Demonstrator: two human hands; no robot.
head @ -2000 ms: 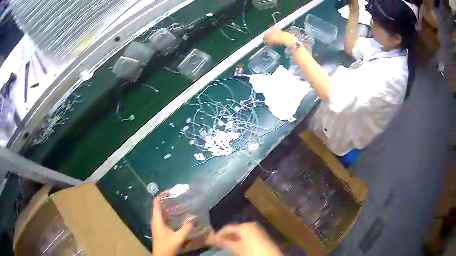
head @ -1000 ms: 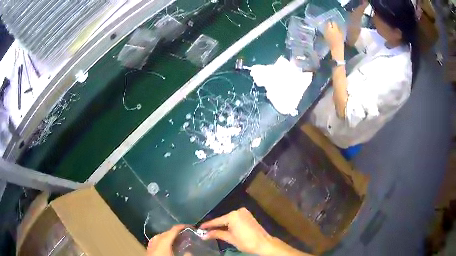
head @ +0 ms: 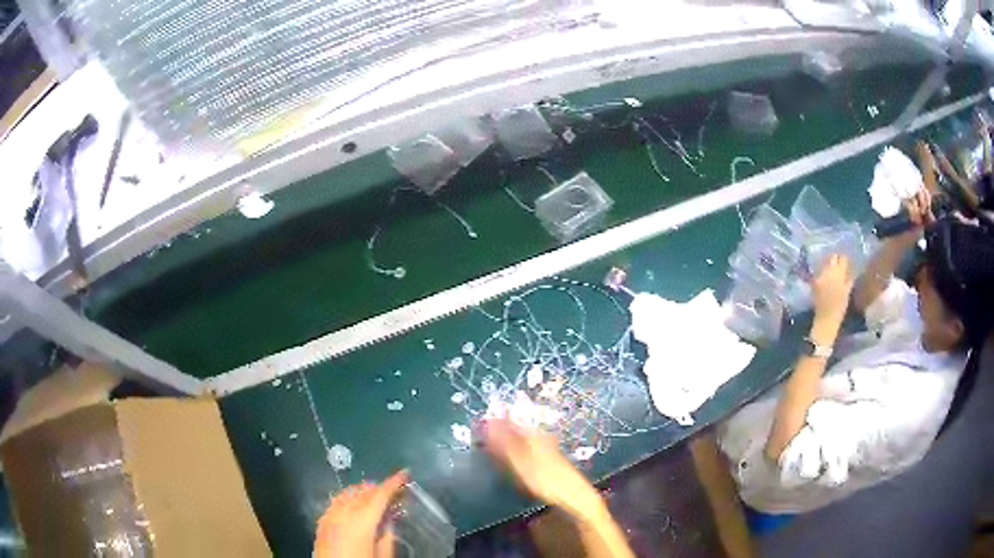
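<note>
My left hand (head: 354, 521) holds a clear plastic box (head: 423, 525) at the bottom edge, above the near belt. My right hand (head: 525, 452) is at the near side of the heap of white wired pieces (head: 534, 403). Its fingertips are blurred against the heap, and I cannot tell whether they grip a piece. Pale thin wires lie tangled around the heap. A white cloth (head: 692, 351) lies just right of it, with a small reddish part (head: 617, 277) near its upper left corner.
A carton (head: 180, 480) with clear boxes inside stands at lower left. A pale rail (head: 491, 289) divides the belt; clear boxes (head: 573, 205) and wires lie beyond it. A clear disc (head: 340, 456) lies on the near belt. A neighbouring worker (head: 850, 403) at right handles stacked clear boxes (head: 763, 273).
The view has swung to the right. My right hand has moved from the box to the wire heap, while my left hand stays on the box. The neighbour's raised hand has moved over the stacked boxes.
</note>
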